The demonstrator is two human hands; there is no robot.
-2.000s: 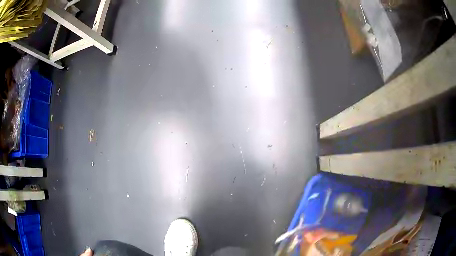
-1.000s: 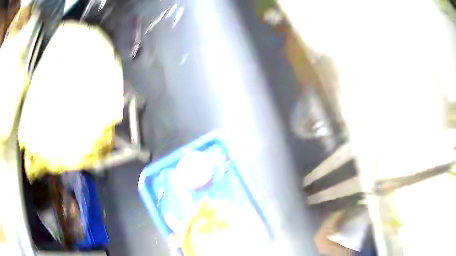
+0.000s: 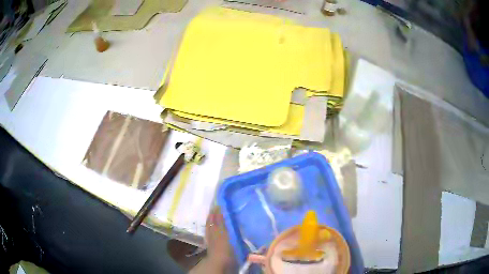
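Note:
A small blue tray is at the lower middle, over the near edge of the table. It holds a squat whitish bottle and an orange glue pot with pale glue and a yellow-orange brush handle standing up. My left hand, blurred, grips the tray's left side; its lower part is cut off by the frame. My right hand is not in view. Bright yellow cut panels lie stacked behind the tray, with cream glue scraps between them.
A clear-wrapped brown piece and a dark stick tool lie left of the tray. A translucent white jug is right of the yellow stack. Grey-brown panels lie at right. A small amber bottle stands at the back left.
The view has swung from the floor to the table. The blue tray with pot and bottle was over the floor and is now at the table's near edge. My left hand now shows on its left side.

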